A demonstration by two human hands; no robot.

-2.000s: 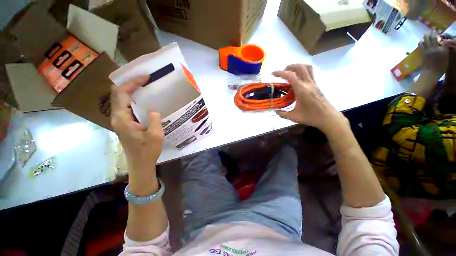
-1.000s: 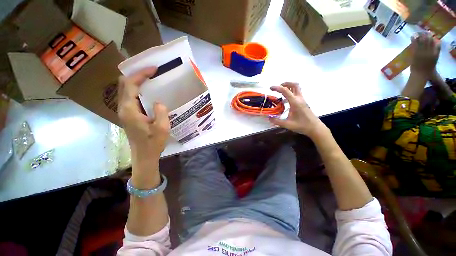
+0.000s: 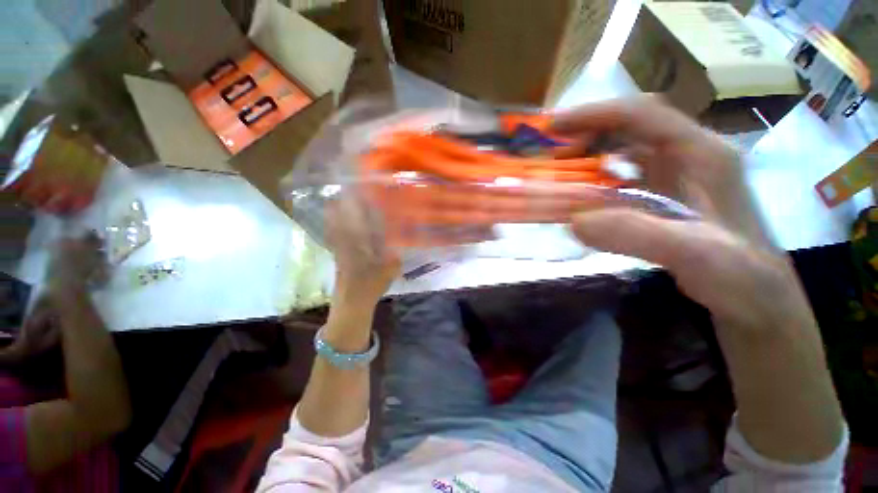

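The coiled orange cord is held up close to the camera, blurred, with clear shiny plastic around it and dark parts inside the coil. My right hand grips its right end between thumb and fingers. My left hand is behind its left end; its fingers are mostly hidden by the cord and plastic, and what it holds cannot be told. The white retail box is not clearly visible; a small dark printed patch shows below the cord.
An open carton with orange boxes stands at back left. A large brown carton and another carton stand behind. Small clear packets lie at left. A neighbour's arm is at the left edge.
My right hand has lifted the cord off the table towards the camera and my left hand. The view has shifted left. The orange-blue tape dispenser is now largely hidden behind the cord.
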